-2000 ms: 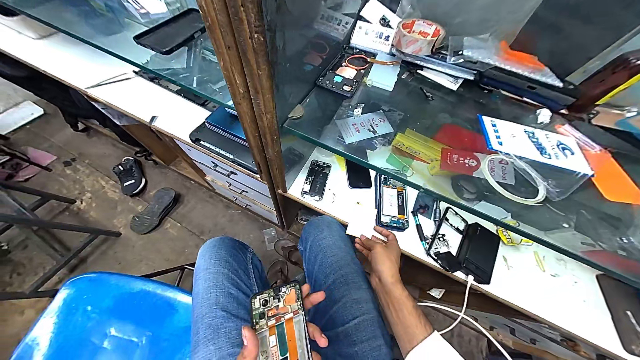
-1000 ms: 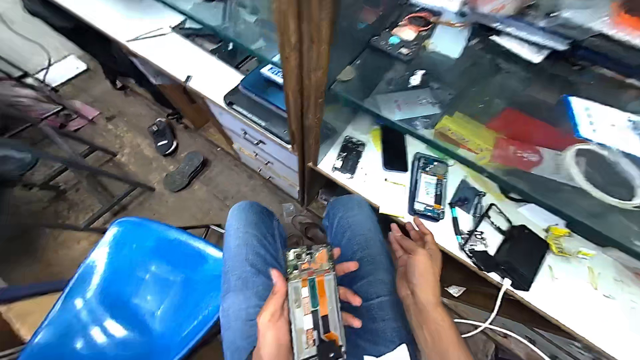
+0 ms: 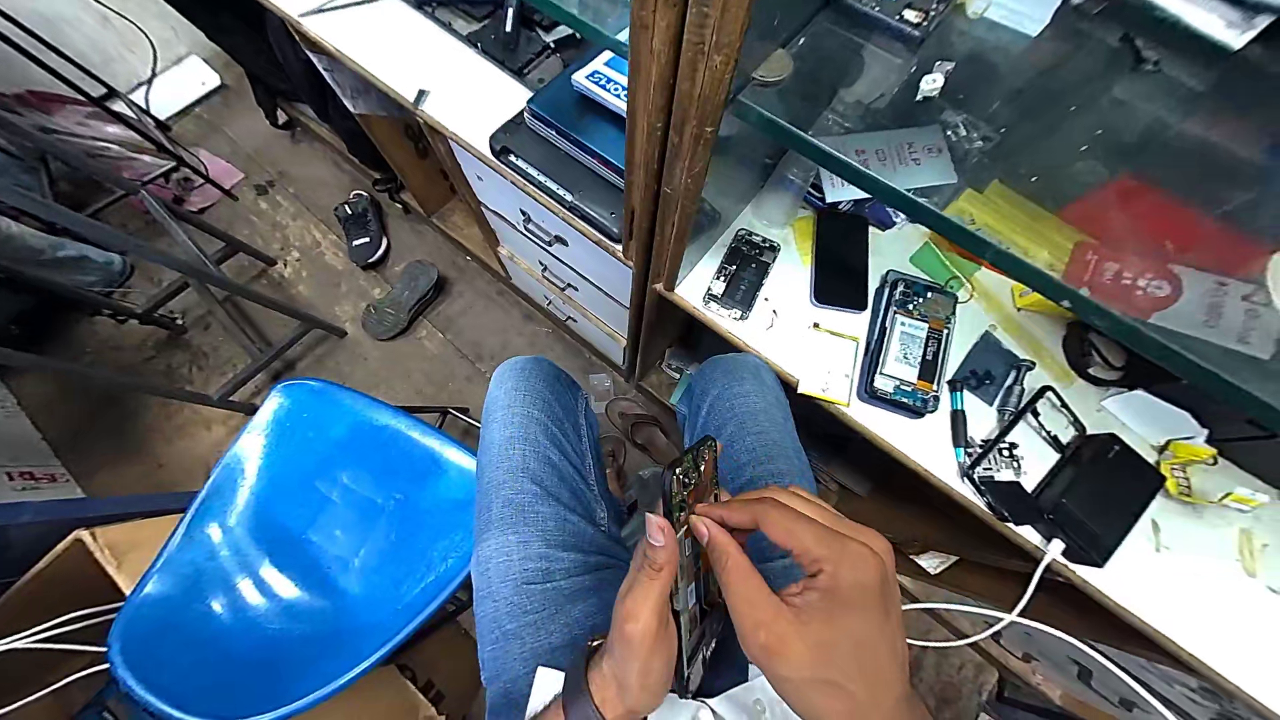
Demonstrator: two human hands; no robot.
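Observation:
An opened smartphone (image 3: 692,570) with its circuit board showing stands on edge above my lap, tilted nearly side-on to the view. My left hand (image 3: 640,620) holds it by its edge, thumb on the near side. The thumb and index finger of my right hand (image 3: 810,580) are pinched together at the phone's inner parts near its upper half; whether something small is between them cannot be made out. On the white bench lie another opened phone with its battery exposed (image 3: 908,342), a dark-screened phone (image 3: 840,260) and a stripped phone body (image 3: 742,273).
Right on the bench are a screwdriver (image 3: 958,420), a black box-shaped device (image 3: 1100,498) with a white cable (image 3: 1030,590), and a black frame (image 3: 1050,420). A glass shelf edge (image 3: 960,215) overhangs the bench. A blue plastic chair (image 3: 320,550) stands at left, beside a wooden post (image 3: 680,150).
My right hand has moved from beside the bench edge to the phone in my left hand. That phone has been turned from face-up to nearly edge-on.

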